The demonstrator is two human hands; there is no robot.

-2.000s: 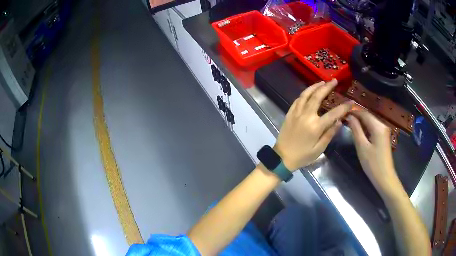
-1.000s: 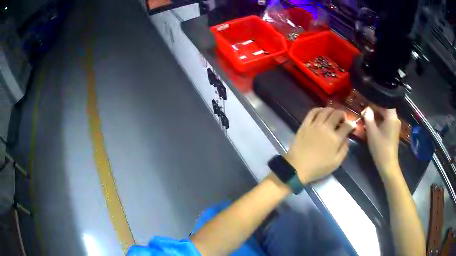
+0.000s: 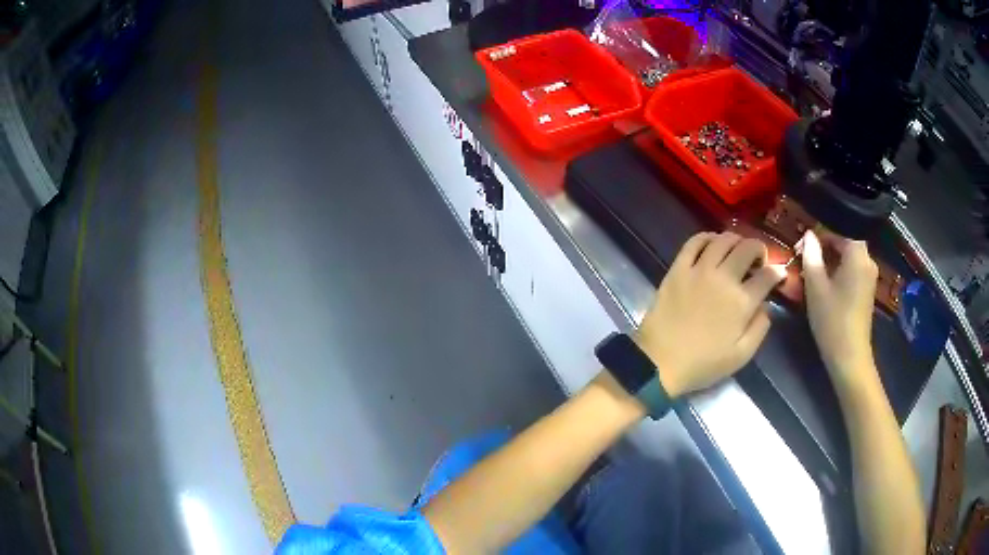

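My left hand (image 3: 716, 314), with a watch on its wrist, is over the black work pad (image 3: 781, 358), its fingertips at a reddish-brown fixture bar (image 3: 790, 284) under the microscope head (image 3: 840, 179). My right hand (image 3: 837, 293) is beside it, thumb and finger pinched together around a thin shiny thing (image 3: 797, 256), too small to name. The fingertips of both hands nearly meet. Whether my left fingers grip anything is hidden. Another fixture bar (image 3: 889, 291) lies behind my right hand.
A red bin (image 3: 748, 182) holds small metal parts. A second red bin (image 3: 553, 132) holds a few white pieces. A clear bag (image 3: 651, 43) lies behind them. More bars (image 3: 950, 466) lie on the steel at the right. A dark-blue item (image 3: 922, 317) is at the pad's corner.
Since two seconds ago both hands have moved slightly right and my left hand down, its fingers now more curled. Since one second ago the hands have hardly moved; the view has shifted slightly.
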